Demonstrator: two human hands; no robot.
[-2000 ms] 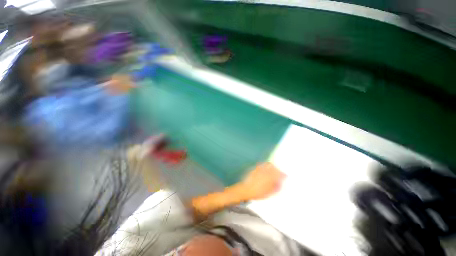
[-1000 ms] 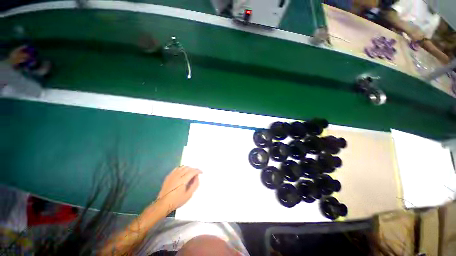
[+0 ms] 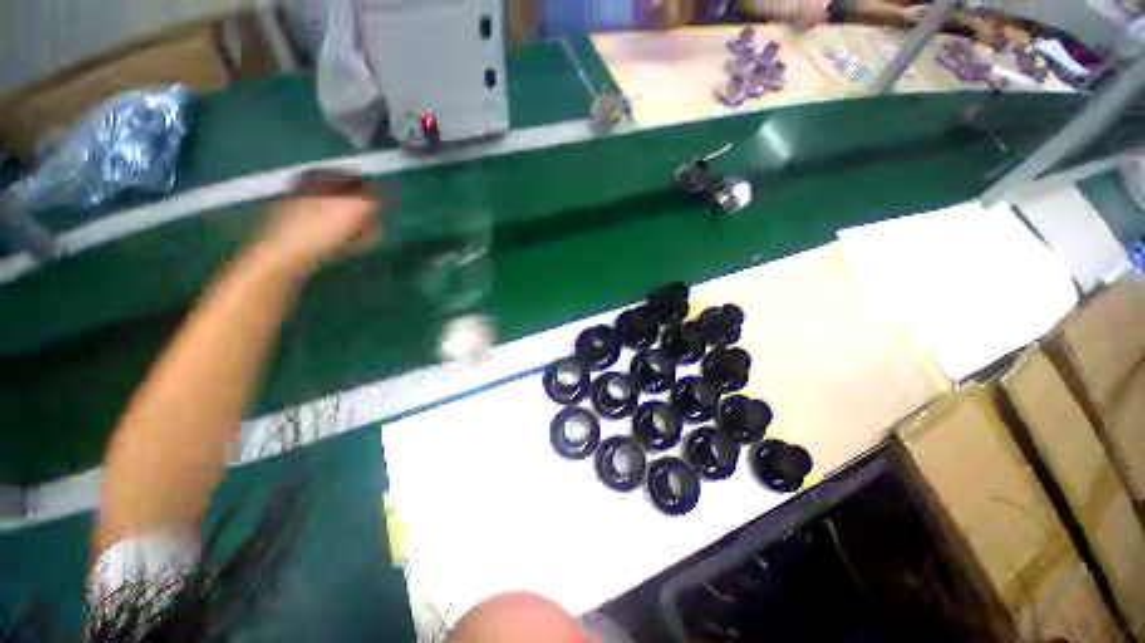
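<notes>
My left hand reaches from the lower left over the green conveyor belt. It is blurred, with a dark brownish shape at its fingertips; whether it grips this is unclear. A blurred pale, silvery thing lies at the belt's near edge, right of and below the hand. Black flanged collars stand in rows on the white sheet, several with open rims facing up. My right hand is not in view.
A silver unit with a lead lies on the belt. A grey machine box stands beyond it. Clear plastic bags are at far left. The black bin and cartons are at lower right. Purple parts lie across the belt.
The view has swung, so the collars appear further left. My left hand has moved from the white sheet's left edge out over the belt.
</notes>
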